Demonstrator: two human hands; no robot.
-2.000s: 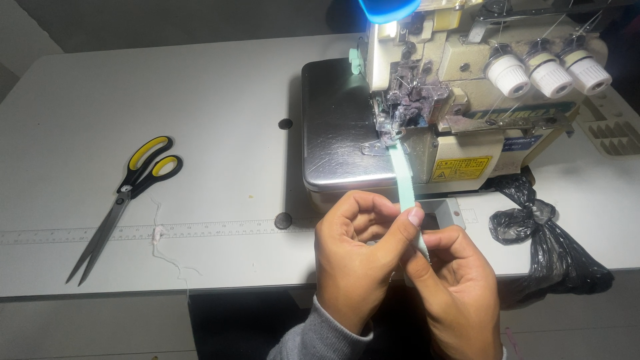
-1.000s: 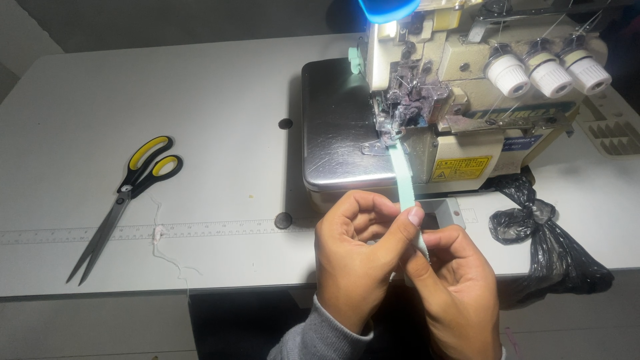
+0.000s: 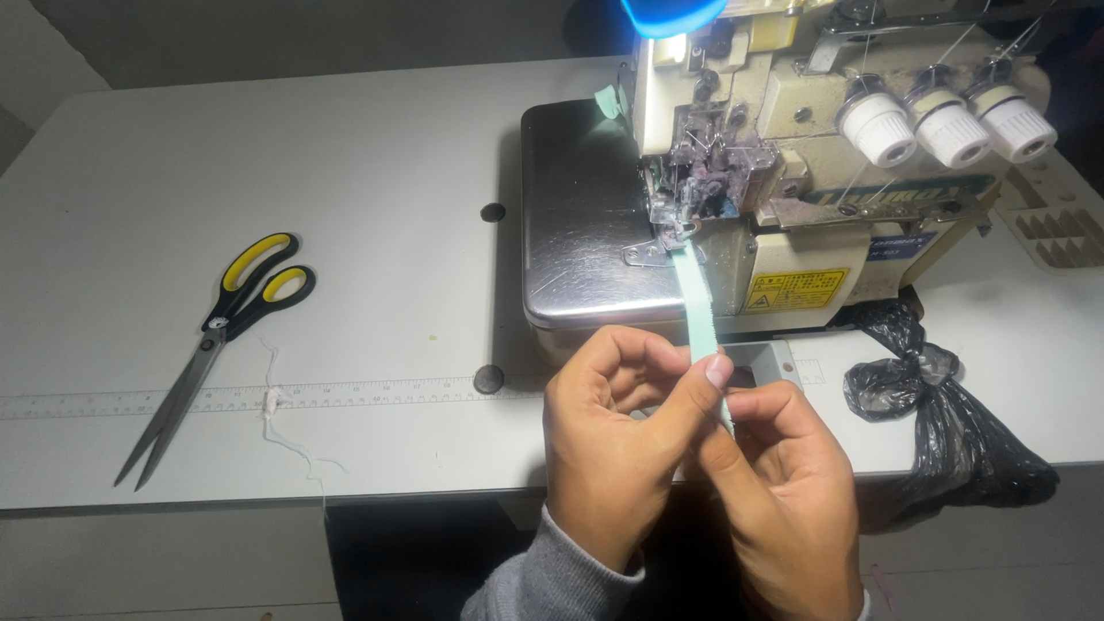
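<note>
A narrow mint-green fabric strip (image 3: 700, 302) runs down from the presser foot (image 3: 677, 246) of an overlock sewing machine (image 3: 811, 129). My left hand (image 3: 625, 431) pinches the strip between thumb and fingers, just in front of the machine's metal bed. Close beside and slightly lower, my right hand (image 3: 776, 483) holds the strip's lower part, whose end is hidden among the fingers. Another bit of mint-green fabric (image 3: 608, 102) shows behind the presser foot, at the bed's back edge.
Black-and-yellow scissors (image 3: 216, 345) lie across a ruler marking (image 3: 345, 395) at the left of the white table (image 3: 388, 216). Beside them is a small thread tangle (image 3: 272, 402). A knotted black plastic bag (image 3: 940, 414) hangs over the front edge at right. White tension dials (image 3: 953, 129) stick out above.
</note>
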